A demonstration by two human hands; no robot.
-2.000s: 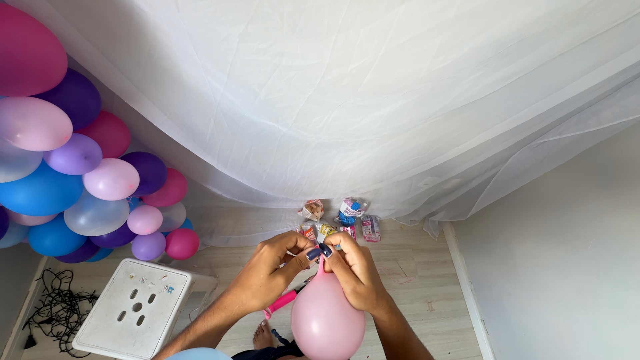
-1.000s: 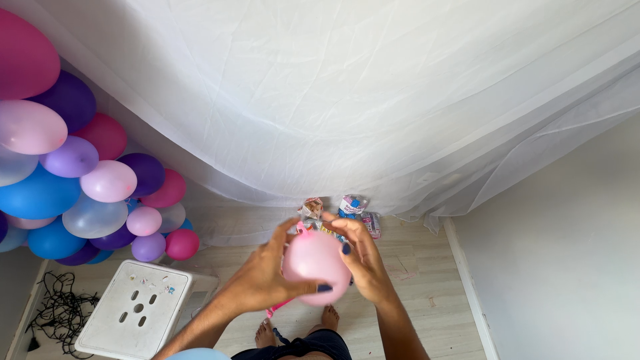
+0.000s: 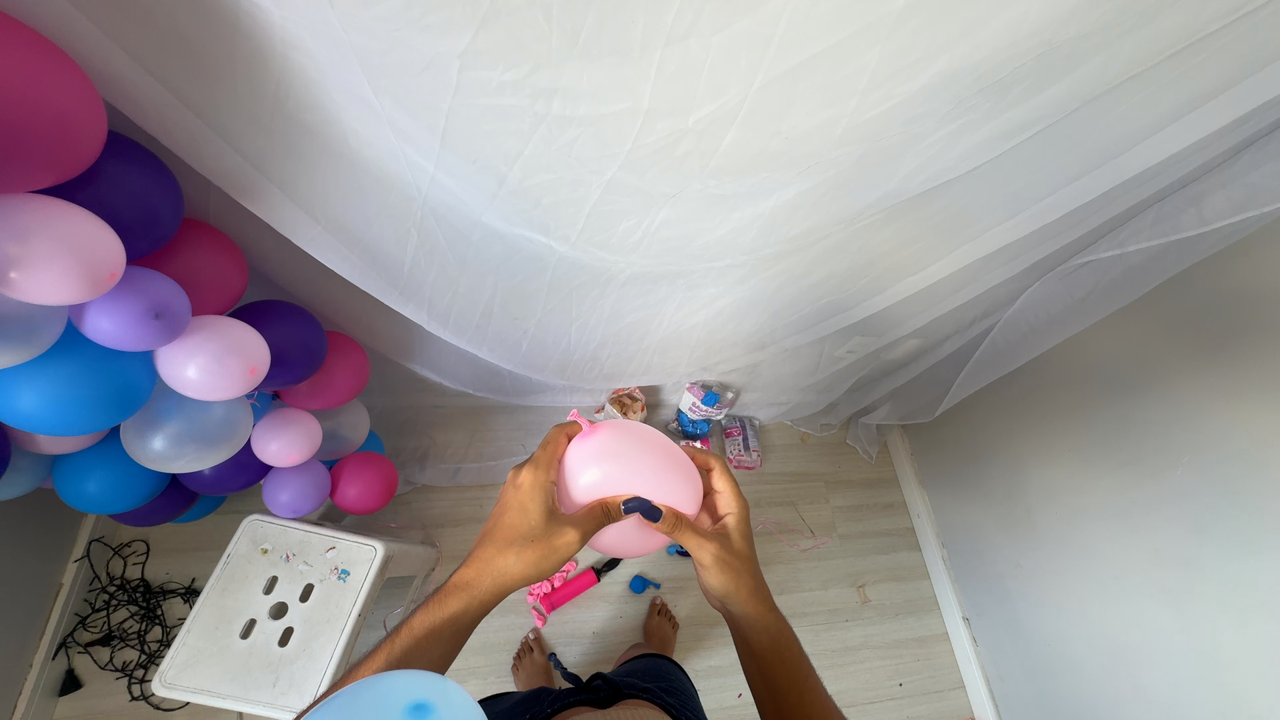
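A light pink inflated balloon [image 3: 630, 470] is held between my two hands, its knotted neck pointing up and left. My left hand [image 3: 545, 510] grips its left side, with the thumb across the front. On the right side my right hand [image 3: 715, 530] holds it, and that thumb meets the other thumb at the balloon's middle. A light blue balloon [image 3: 395, 697] shows at the bottom edge, beside my left forearm. Below the hands, a pink hand pump [image 3: 572, 592] lies on the floor by pink uninflated balloons [image 3: 550, 580] and a small blue balloon [image 3: 643, 583].
A cluster of inflated balloons [image 3: 205, 430] fills the left side. Near it stand a white plastic stool [image 3: 265, 610] and a tangle of black cable [image 3: 130, 610]. A white sheer curtain [image 3: 700, 200] hangs ahead. Balloon packets [image 3: 705, 405] lie at its foot. A wall is on the right.
Two seconds ago my fingers were at the pink balloon's neck as it hung down. The balloon has since been raised and turned, and both hands now clasp its sides.
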